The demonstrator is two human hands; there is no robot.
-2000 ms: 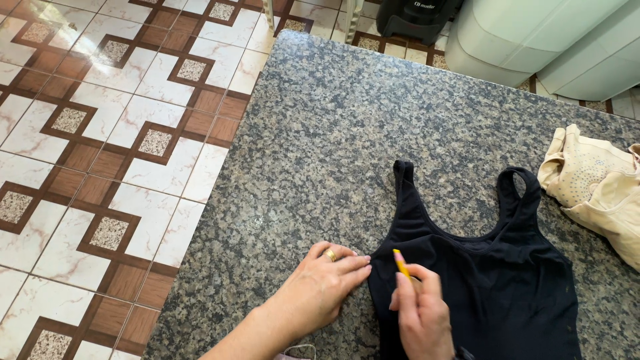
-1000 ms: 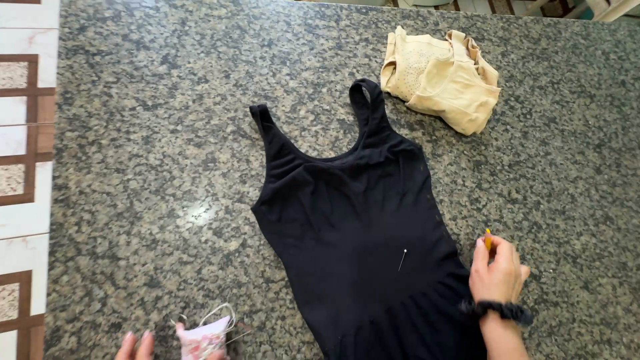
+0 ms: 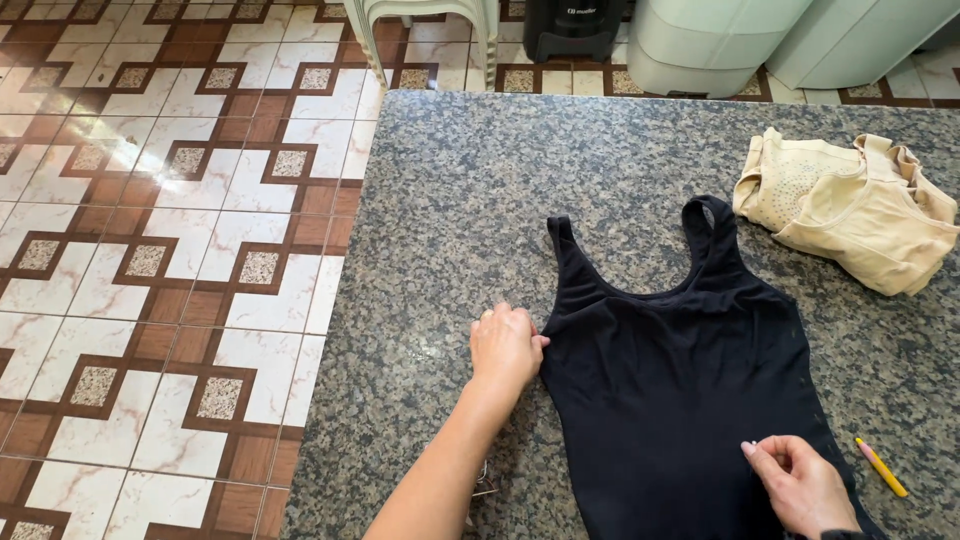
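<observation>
A black sleeveless garment (image 3: 675, 375) lies flat on the granite table, straps toward the far side. My left hand (image 3: 507, 349) is curled at its left edge below the armhole, thumb and finger closed on the fabric there. Over the lower right of the garment is my right hand (image 3: 802, 476), thumb and index finger pinched on a pin (image 3: 754, 444); only its small pale head shows. A short yellow pencil (image 3: 881, 466) lies on the table to the right of that hand. Beside my left forearm, some thread or wire (image 3: 485, 480) shows, mostly hidden.
A folded beige garment (image 3: 855, 210) rests at the right, near the black strap. The granite table (image 3: 450, 187) has its left edge beside a tiled floor (image 3: 150, 300). Beyond the far edge stand a white plastic stool (image 3: 424, 9), a black appliance (image 3: 574, 30) and pale bins (image 3: 705, 45).
The yellow pencil, in my right hand before, now lies on the table. The pin that lay on the black fabric is between my right fingertips. My left hand has moved from near the floral item to the garment's edge.
</observation>
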